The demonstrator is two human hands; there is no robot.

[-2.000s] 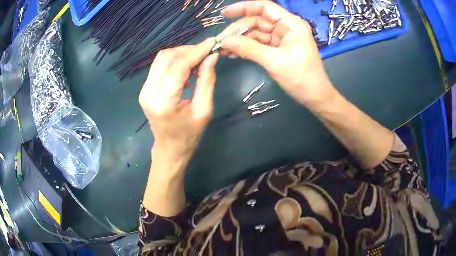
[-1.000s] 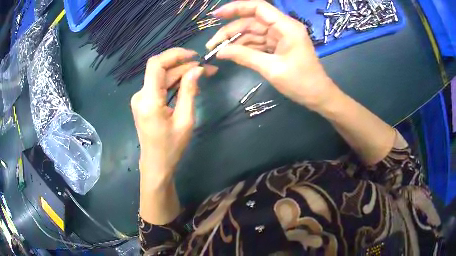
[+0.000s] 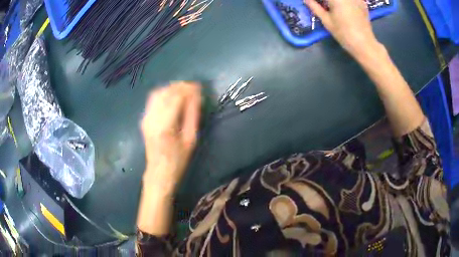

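Observation:
My right hand [image 3: 347, 22] is over the blue parts tray [image 3: 303, 42] at the upper right, its fingers among the silver pins; whether it grips one cannot be told. My left hand [image 3: 173, 115] is blurred above the mat, left of centre, fingers curled; whether it holds anything cannot be told. Several finished leads with silver pins [image 3: 249, 102] lie on the green mat between the hands, their black wires running towards my left hand. Black sleeves [image 3: 291, 17] lie in the tray's left part.
A pile of black wires [image 3: 116, 42] with copper-bright ends lies at the upper left, beside a second blue tray [image 3: 61, 35]. A clear bag of silver pieces [image 3: 37, 90] lies at the left. A black box with a yellow label [image 3: 43, 201] sits at the lower left.
My right hand has left the held wire and pin and moved right to the parts tray. My left hand has moved down slightly. Another silver-pinned lead lies with the group on the mat.

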